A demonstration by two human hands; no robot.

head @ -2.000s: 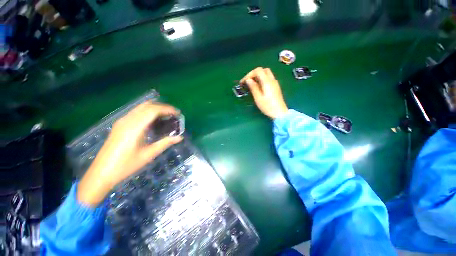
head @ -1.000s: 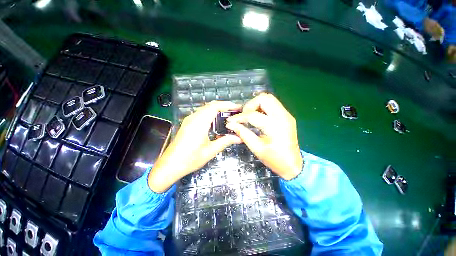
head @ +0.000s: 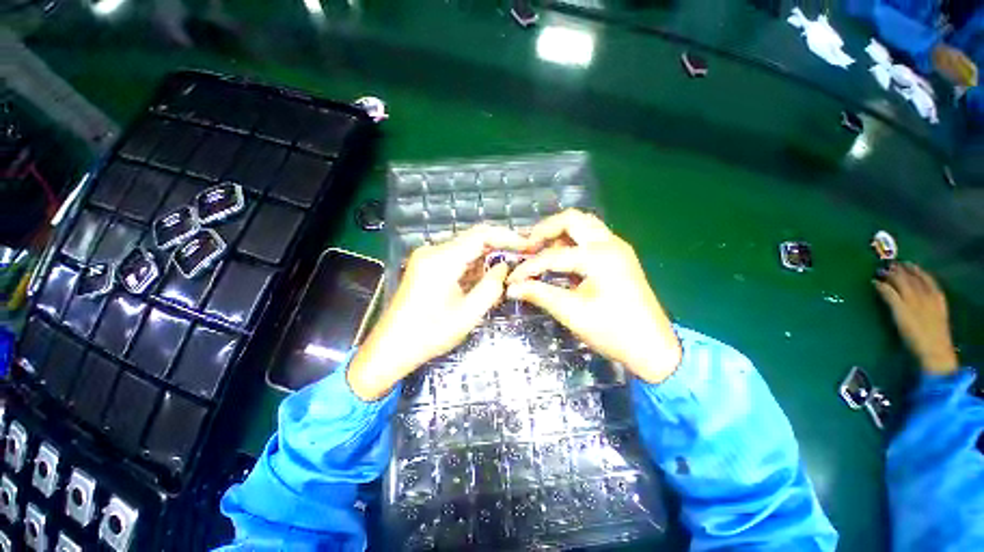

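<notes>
A small dark watch housing with a silver edge is held between both hands above the clear blister tray. It is mostly hidden by the fingers. My left hand grips the housing from the left. My right hand has its thumb and fingertips pinched together at the housing's right side; whether a small part is between them cannot be told. Both hands are bare, with blue sleeves.
A black blister tray with several silver-rimmed housings lies left, a smartphone beside it. Silver square parts lie lower left. A dark unit and paired pieces lie right. Another person's hand reaches in near a round part.
Since the oldest frame, my right hand has left the unit on the bench and joined my left hand over the clear tray. Another person's hand has entered at right. The fingers have closed further around the housing.
</notes>
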